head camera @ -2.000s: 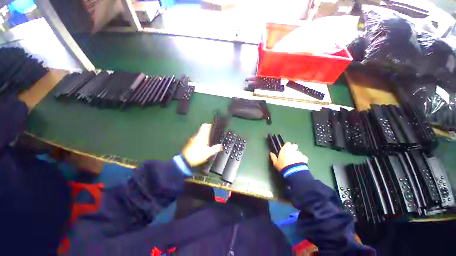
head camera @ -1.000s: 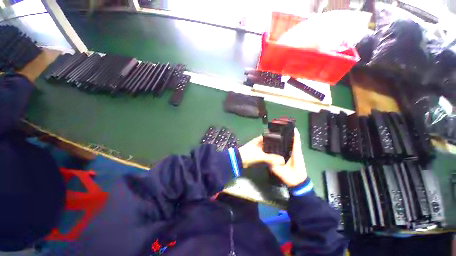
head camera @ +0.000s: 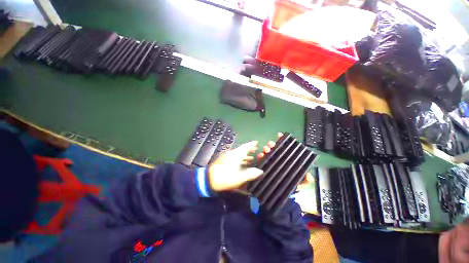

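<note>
My right hand (head camera: 306,181) is mostly hidden under a handful of remotes (head camera: 284,173), with fingertips and thumb showing at its sides. The block is tilted, and its parallel black ridges face up. My left hand (head camera: 232,167) is beside the block's left edge, fingers spread and thumb at or near the edge; contact is unclear. A short row of remotes (head camera: 206,141) lies button face up on the green bench, partly behind my left hand. A black pouch (head camera: 241,96) lies behind the row.
Long rows of stacked remotes stand at right (head camera: 362,136), nearer right (head camera: 373,195) and far left (head camera: 85,50). A set-apart remote (head camera: 165,77) lies angled. Behind are a red plastic bin (head camera: 308,54), remotes on a white board and black plastic bags (head camera: 398,46). Part of another arm (head camera: 455,246) shows lower right.
My hands came together around the handful, which is now tilted with its ridges showing. My left hand has moved away from the row and its fingers have spread. The view has shifted.
</note>
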